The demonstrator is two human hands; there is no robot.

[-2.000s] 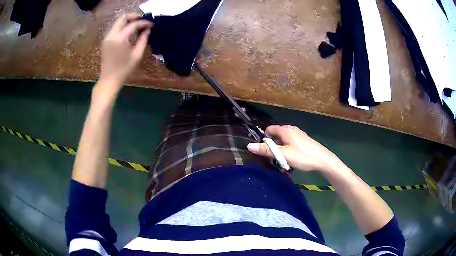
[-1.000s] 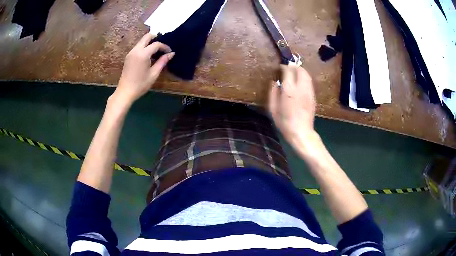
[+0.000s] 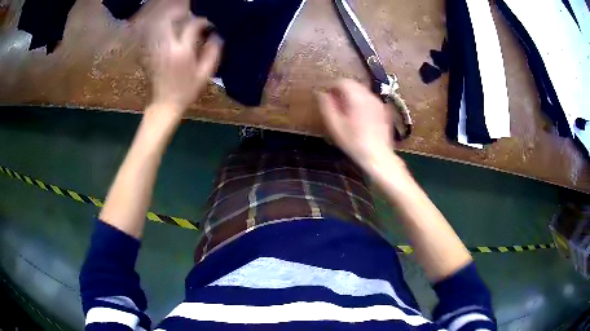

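A dark fabric piece (image 3: 249,52) lies near the table's front edge, with thin white paper edges showing along its right side and lower left. My left hand (image 3: 184,61) is blurred at the fabric's left edge; whether its fingers hold anything cannot be told. The shears (image 3: 369,57) lie on the table right of the fabric, blades pointing away, the white-wrapped handle (image 3: 399,106) close to the front edge. My right hand (image 3: 356,119) is blurred, just left of the handle and off it. Its fingers look curled, and their tips are unclear.
The brown table (image 3: 310,97) carries dark scraps (image 3: 430,72) and long paper-and-fabric strips (image 3: 495,77) on the right. A wide white pattern (image 3: 556,52) lies at the far right. Dark pieces (image 3: 46,22) lie at the upper left. A box-like object (image 3: 572,236) stands on the floor at right.
The shears have gone from my right hand to the table, and that hand has moved left off their handle. The fabric has shifted and now shows far less white paper at its upper left.
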